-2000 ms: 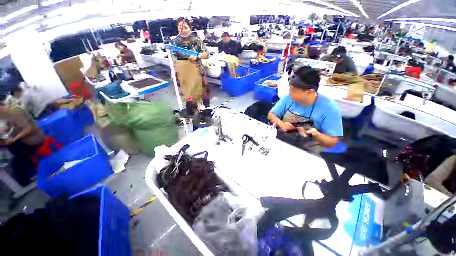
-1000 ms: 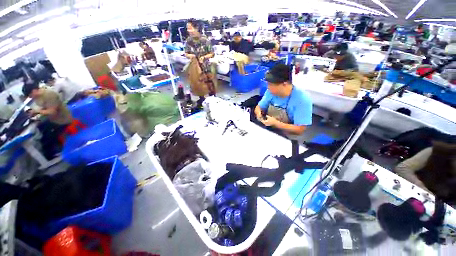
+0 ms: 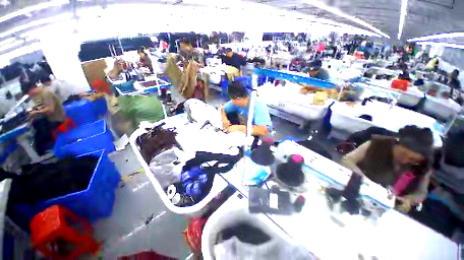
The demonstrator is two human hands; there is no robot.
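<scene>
Neither of my hands is in the picture. Nearest in front is a white rounded tub (image 3: 211, 238) at the bottom, holding dark and white cloth, cut off by the lower edge. Beyond it a long white trough (image 3: 162, 190) holds dark brown pieces (image 3: 154, 144), clear plastic, blue-wrapped items (image 3: 194, 181) and white rolls. Black cloth strips (image 3: 219, 160) lie over the white tabletop beside it. Black thread cones (image 3: 290, 171) stand on the table to the right, near a dark flat box (image 3: 267, 200).
An upturned red plastic stool (image 3: 60, 229) stands on the floor at lower left. A blue bin (image 3: 102, 180) beside it holds black cloth. A person in a blue shirt (image 3: 261, 112) sits beyond the table. Another person leans over a machine at right. A white pole (image 3: 250, 109) rises mid-view.
The view has swung right and drawn back. The near white tub and the person at right now show more fully. The blue-shirted person is bent lower.
</scene>
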